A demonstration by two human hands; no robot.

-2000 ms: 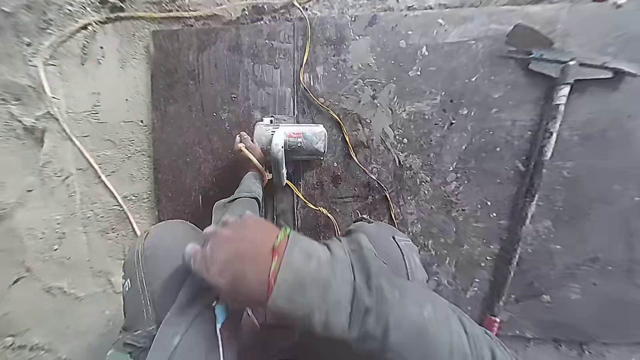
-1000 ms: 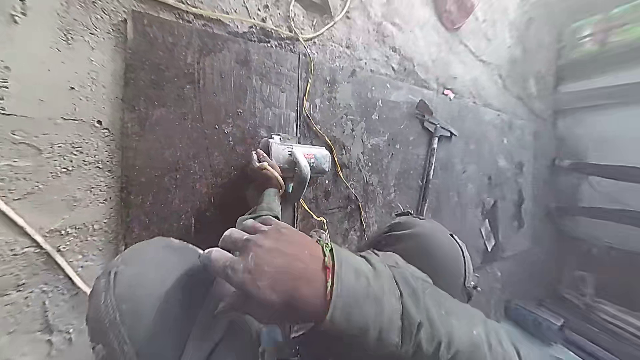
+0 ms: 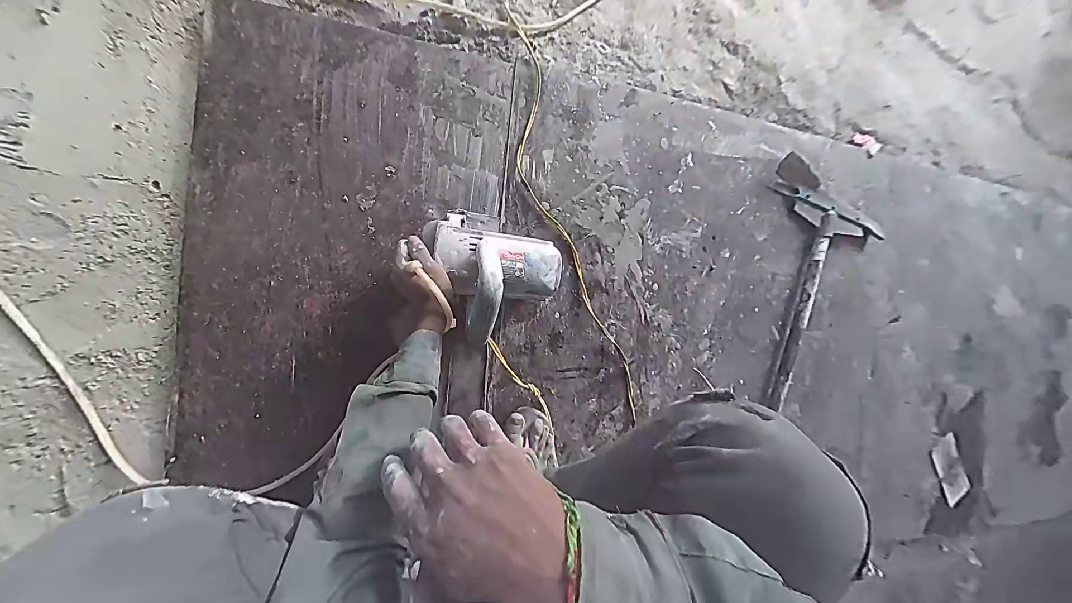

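Observation:
A dusty handheld circular saw [image 3: 536,264] with a grey body and a curved handle sits over the seam of dark boards [image 3: 276,209]. At its left side is my left hand [image 3: 421,285], fingers bent against the saw body; the contact is partly hidden. A pale hose or cable [image 3: 431,293] passes over that hand. In front of my left sleeve, nearer the camera, my right hand [image 3: 481,511] hangs with loosely bent, spread fingers and nothing visible in it. A yellow twisted wire [image 3: 512,368] runs below the saw handle.
A hoe-like tool [image 3: 808,293] with a metal head lies on the boards to the right. Another yellow wire [image 3: 563,230] crosses the boards. Pale cable [image 3: 63,377] lies on rough ground at left. My bent knees flank the arms, and a bare foot [image 3: 532,431] shows behind my right hand.
The view has shifted noticeably. My left hand stays at the saw. My right hand remains in front of my left forearm, its fingers now more spread.

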